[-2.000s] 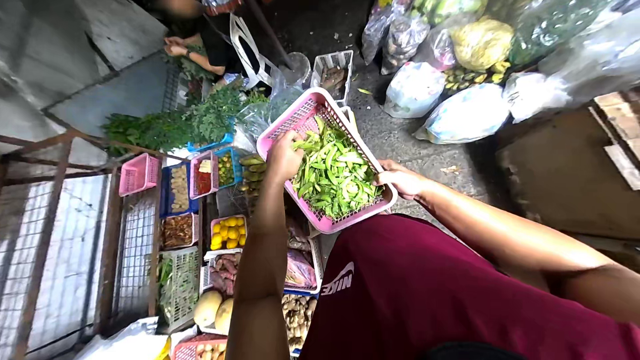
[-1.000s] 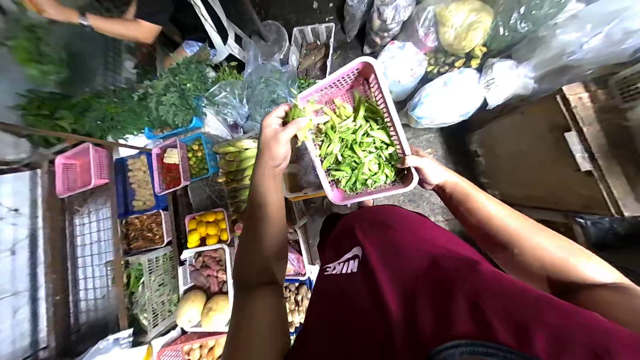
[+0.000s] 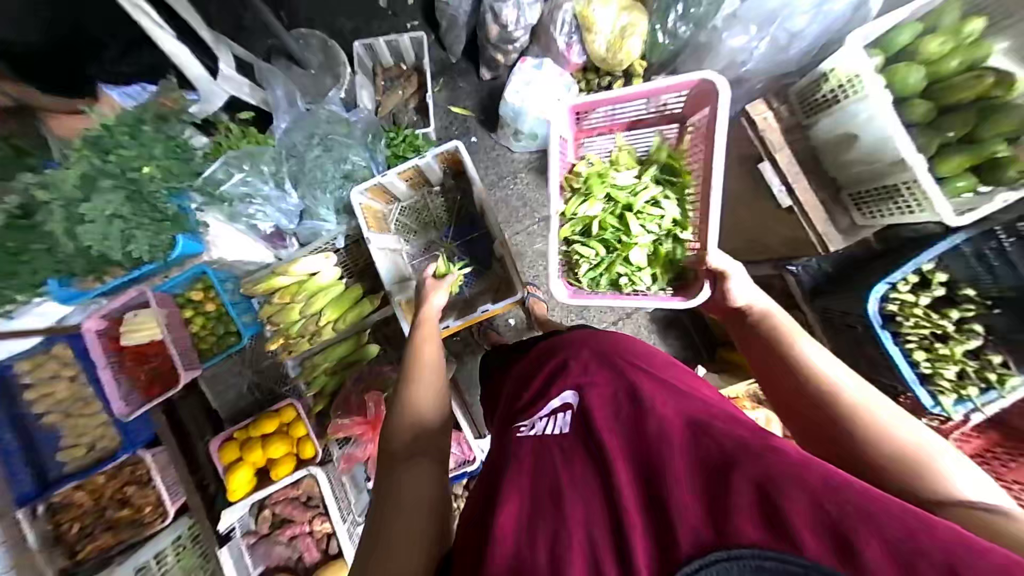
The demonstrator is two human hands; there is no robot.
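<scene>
My right hand (image 3: pixel 726 284) grips the lower right corner of a pink and white plastic basket (image 3: pixel 718 184), tilted toward me. Flat green pods (image 3: pixel 628 220), cut pieces or whole, I cannot tell, fill its lower part. My left hand (image 3: pixel 434 290) is closed on a small bunch of green pods (image 3: pixel 454 270) and is over a white plastic crate (image 3: pixel 376 240). That crate is mostly bare inside, with dark mesh at its base. Part of my left palm is hidden from view.
Corn in husks (image 3: pixel 320 296), yellow fruit (image 3: pixel 268 448) in a pink basket and leafy greens (image 3: pixel 120 184) lie left. Filled plastic bags (image 3: pixel 534 104) stand at the top. A crate of green fruit (image 3: pixel 960 96) and a blue-rimmed basket (image 3: pixel 876 296) of small green vegetables are at right.
My left hand has left the pink basket with a bunch of pods and is now over the white crate. The basket, in my right hand, has moved right. The view has shifted.
</scene>
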